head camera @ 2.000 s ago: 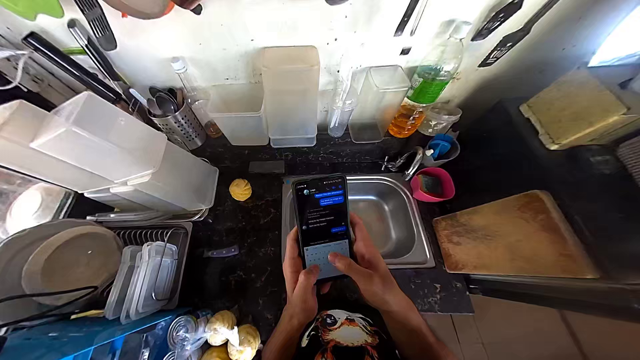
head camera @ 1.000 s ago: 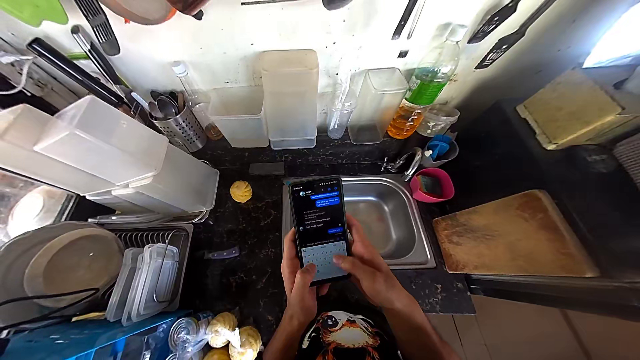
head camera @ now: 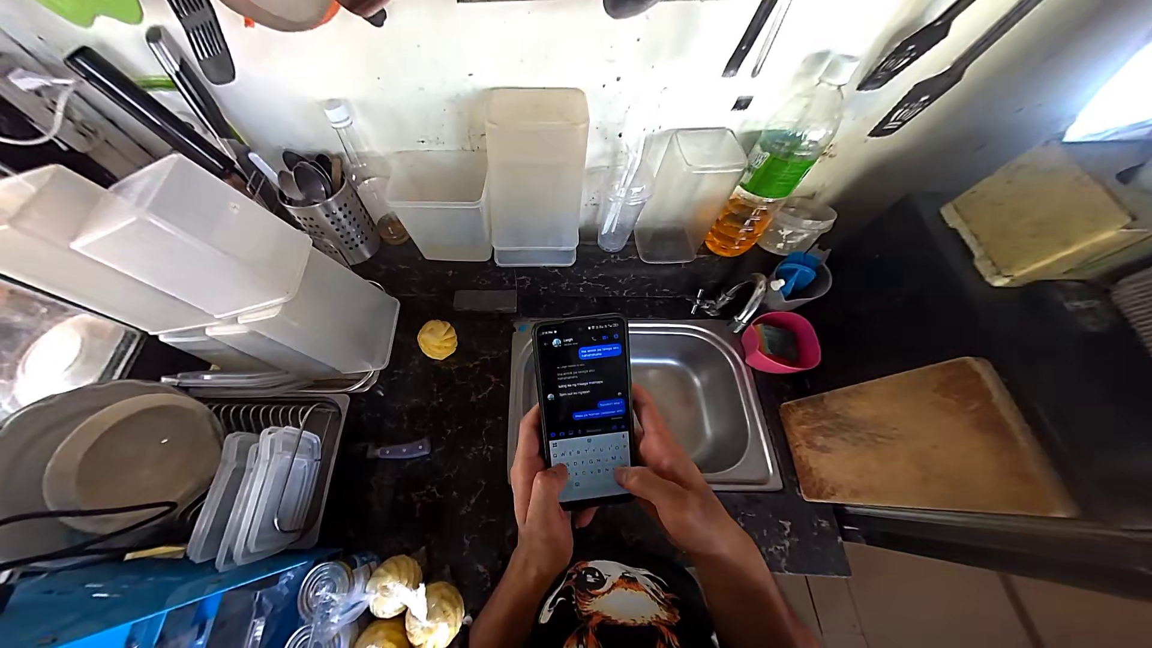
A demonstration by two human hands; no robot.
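Observation:
A black smartphone [head camera: 585, 409] is held upright over the left part of a stainless steel sink [head camera: 711, 405]. Its lit screen shows a chat and a keyboard. My left hand [head camera: 543, 495] grips the phone's lower left edge, its thumb on the keyboard. On the other side, my right hand [head camera: 670, 490] holds the lower right edge, thumb over the keys. The fingers behind the phone are mostly hidden. Left of the sink, a yellow, swirled, round item [head camera: 437, 339] lies on the dark counter, with a knife [head camera: 400, 449] below it.
Plastic containers [head camera: 537, 171] and a bottle of orange liquid [head camera: 774, 162] line the wall. A pink cup [head camera: 781, 342] stands by the faucet [head camera: 742, 301]. A wooden board [head camera: 927, 441] lies at right. A dish rack [head camera: 333, 459] and bagged yellow items [head camera: 396, 585] are at left.

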